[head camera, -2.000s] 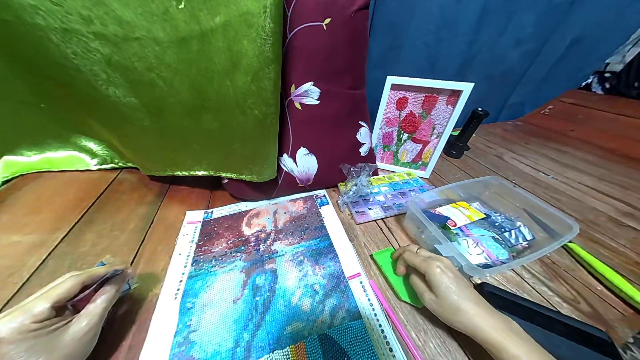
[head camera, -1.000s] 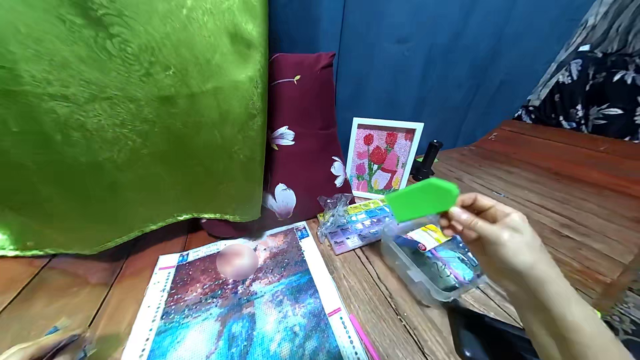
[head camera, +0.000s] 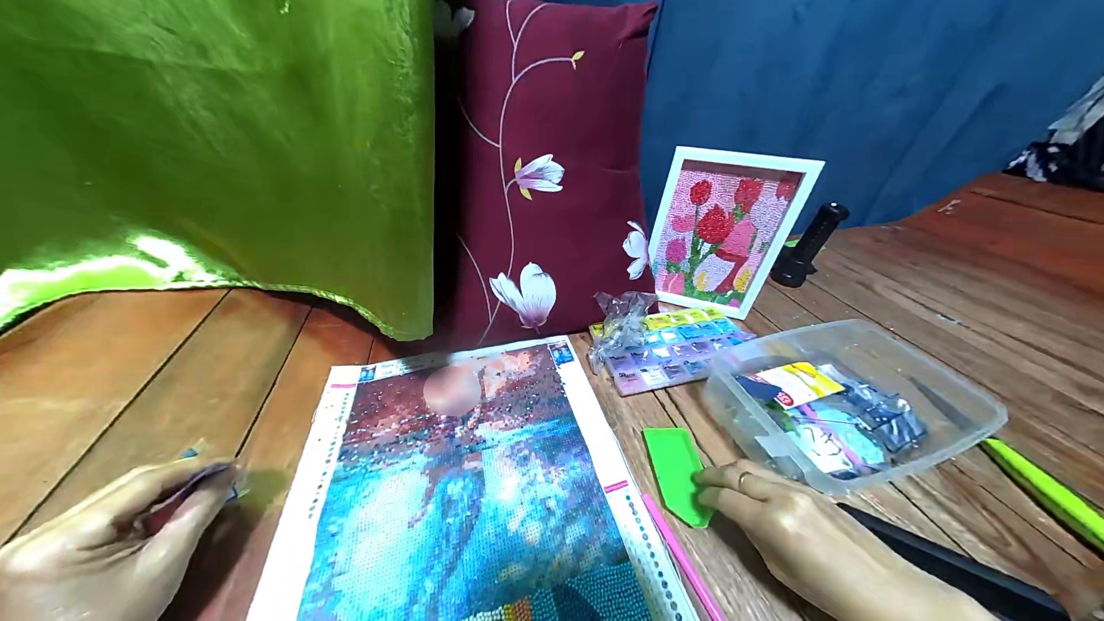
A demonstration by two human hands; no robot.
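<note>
A diamond painting canvas lies flat on the wooden boards, with some beads set near its bottom edge. My left hand, left of the canvas, is closed around a small crumpled plastic packet, mostly hidden by the fingers. My right hand pinches the right edge of a green plastic bead tray, which rests on the boards beside the canvas. Along the canvas's right margin lies a pink pen-like stick, just below the tray.
A clear plastic box holds packets and bags. Behind it are a compartment bead organizer with crumpled plastic, a framed tulip picture and a black flashlight. A black object lies under my right forearm. A maroon cushion stands behind.
My right hand held the green tray raised in front of the organizer a second ago; now the tray is down on the boards. The view has shifted.
</note>
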